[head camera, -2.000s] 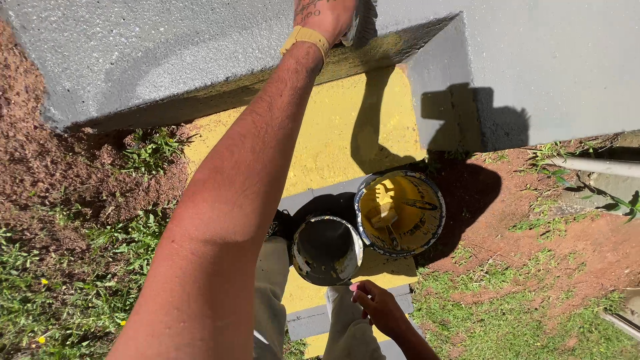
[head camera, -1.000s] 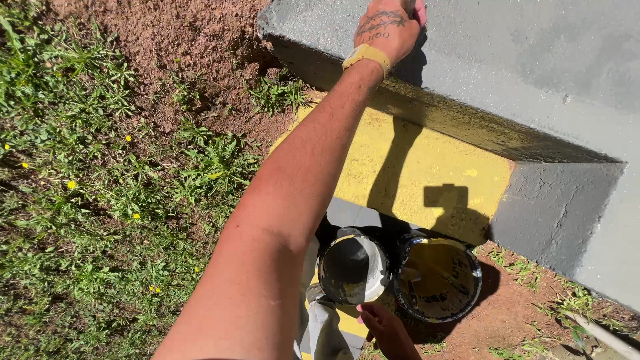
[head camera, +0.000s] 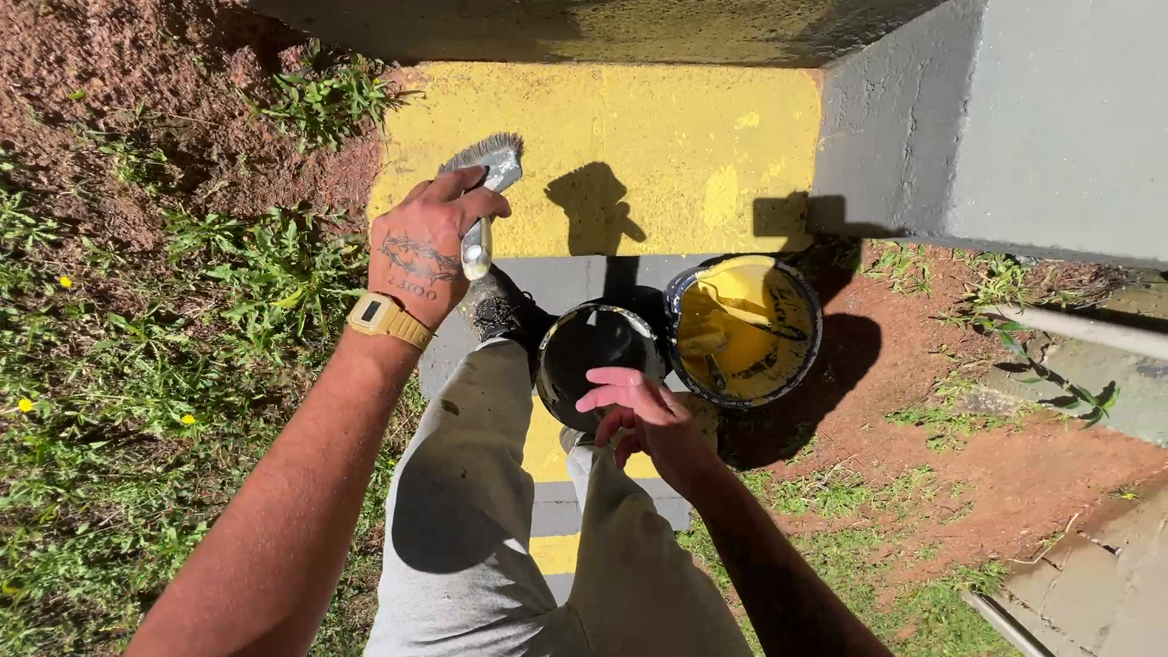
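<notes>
My left hand (head camera: 433, 235) grips a paintbrush (head camera: 495, 164) by its handle, with grey paint on the head and worn bristles pointing up and away. It is over the left part of a yellow-painted step face (head camera: 602, 137). My right hand (head camera: 643, 415) has nothing in it, its fingers loosely apart over the near right rim of a dark paint bucket (head camera: 545, 365). Touching that bucket on the right, a larger bucket (head camera: 811, 365) holds yellow paint residue and a brush (head camera: 707, 345) lying inside. The left hand's wrist bears a tan watch.
Grey-painted concrete (head camera: 1058, 119) stands at the upper right, and a shaded ledge (head camera: 593, 32) runs along the top. My shoe (head camera: 493, 306) rests on a grey step (head camera: 570, 274). Grass (head camera: 228, 456) and red soil lie left; soil and a pale pipe (head camera: 1086, 330) lie right.
My left hand has come down from the grey top surface with the brush, which now shows fully. My right hand has moved from beside the dark bucket to over its rim.
</notes>
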